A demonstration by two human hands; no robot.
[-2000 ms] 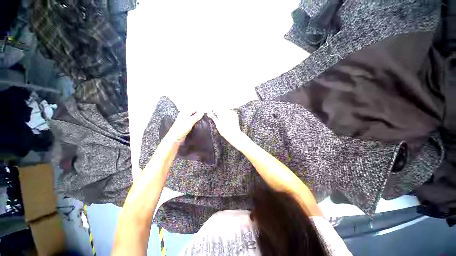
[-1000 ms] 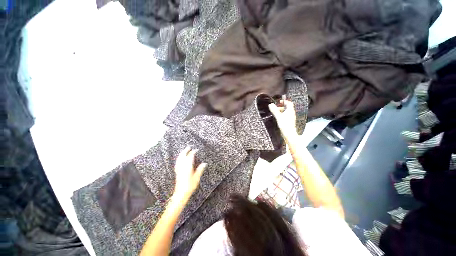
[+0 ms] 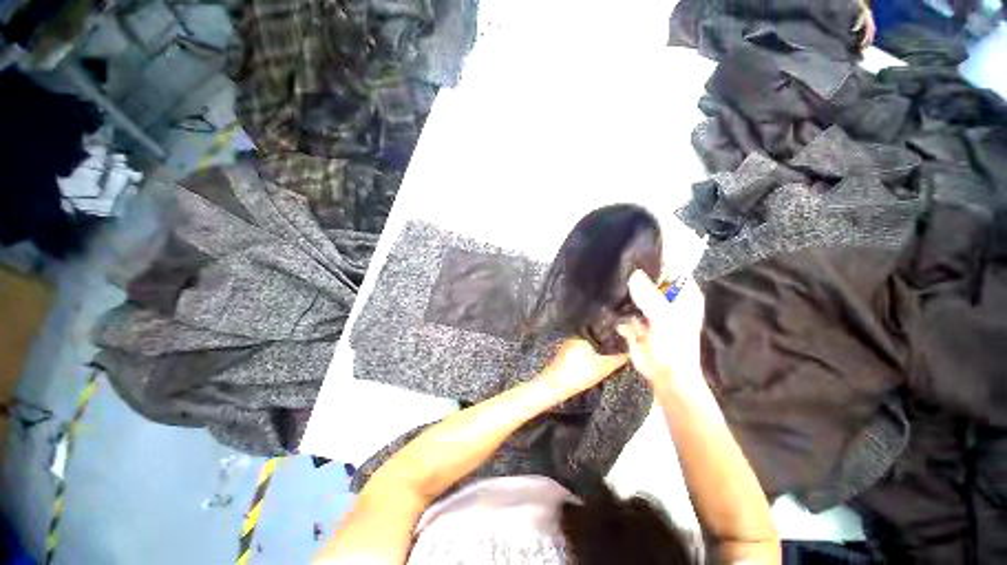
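A speckled grey coat (image 3: 409, 342) lies across the white table in front of me, with a flat dark brown square (image 3: 480, 291) on it. Its shiny dark brown lining (image 3: 605, 259) bulges up beside my hands. My left hand (image 3: 580, 368) pinches the coat at the lower edge of this lining; its fingertips are partly hidden. My right hand (image 3: 668, 331) is raised just right of the lining, its fingers closed around a small thing with blue and orange parts (image 3: 671, 292), mostly hidden in the hand. I cannot tell whether the right hand also touches the cloth.
Brown-lined speckled coats (image 3: 795, 331) are heaped on the right. Speckled garments (image 3: 254, 298) and plaid garments (image 3: 331, 99) hang or lie left of the white table (image 3: 552, 121). Yellow-black tape (image 3: 257, 510) marks the blue-grey floor. A person's hand (image 3: 864, 22) shows at the top right.
The brown square has come back toward the middle as the view shifted. My left hand has left the flat cloth and pinches near the lining. My right hand has left the cuff opening. The lining now bulges up.
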